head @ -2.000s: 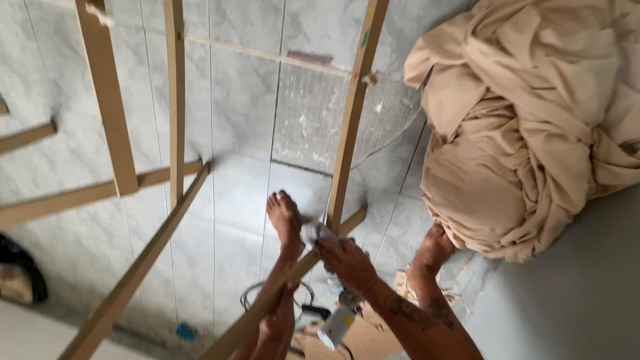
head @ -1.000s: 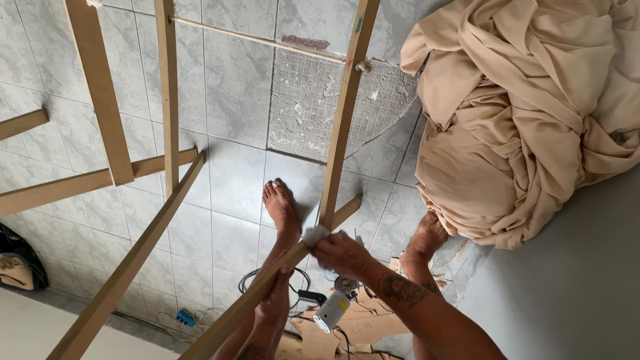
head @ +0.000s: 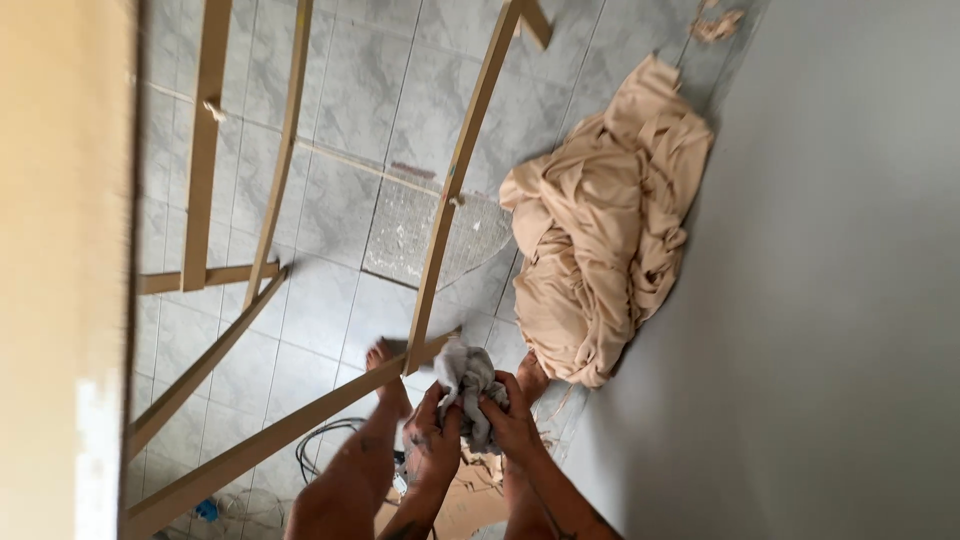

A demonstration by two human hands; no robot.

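A crumpled grey cloth (head: 469,382) is bunched between my two hands at the lower middle of the view. My left hand (head: 433,442) grips its left side, and my right hand (head: 514,420) grips its right side. Just beyond the cloth, an upright wooden slat (head: 450,210) meets a slanting wooden bar (head: 300,420) of a frame. Another flat wooden slat (head: 201,165) and a thinner one (head: 283,157) stand to the left, with a cord (head: 337,156) running across. My bare feet are on the tiled floor, either side of the cloth.
A heap of beige fabric (head: 592,247) lies on the floor at right, beside a grey wall (head: 810,262). A floor patch (head: 397,229) has no tile surface. Torn cardboard (head: 472,495) and a black cable (head: 307,450) lie below my hands. A pale panel edge (head: 60,225) stands at left.
My left hand has left the slanting bar and now holds the cloth along with my right hand. The cloth has come away from the joint of the slats. The view has shifted.
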